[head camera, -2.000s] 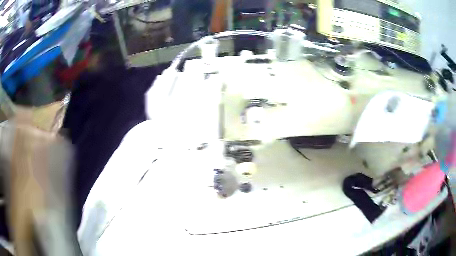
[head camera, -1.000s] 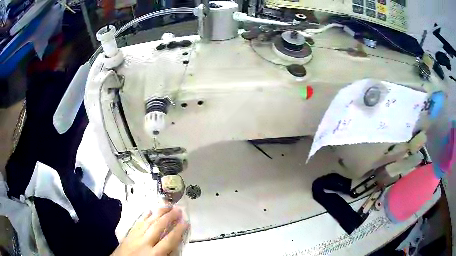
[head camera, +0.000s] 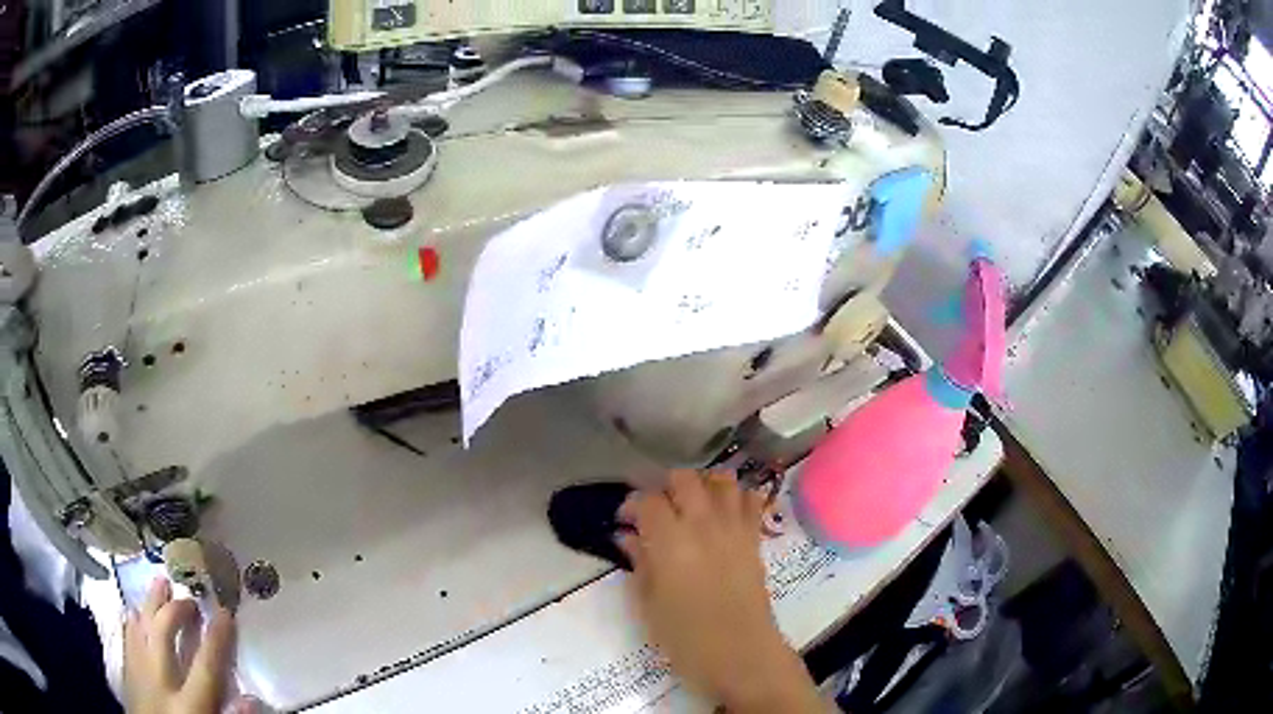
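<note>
A cream sewing machine (head camera: 321, 321) fills the left and middle. My left hand (head camera: 179, 653) is at the lower left, cut off by the bottom edge, its fingertips on white fabric (head camera: 105, 597) beside the presser foot area. The fingers partly hide the fabric and the foot. My right hand (head camera: 698, 579) reaches in from the bottom, over the machine bed at right. Its fingertips are closed on a folded black band (head camera: 584, 516), whose right part the hand hides.
A pink spray bottle (head camera: 880, 460) lies right of my right hand, beside small metal tools. A paper note (head camera: 656, 286) hangs on the arm under a round magnet. A control panel (head camera: 545, 17) is at the top. White-handled scissors (head camera: 970, 579) are below the table edge. Another table (head camera: 1117, 419) stands at right.
The view has swung right, so the machine appears further left. My right hand has come into view and taken hold of the black band. My left hand remains by the presser foot.
</note>
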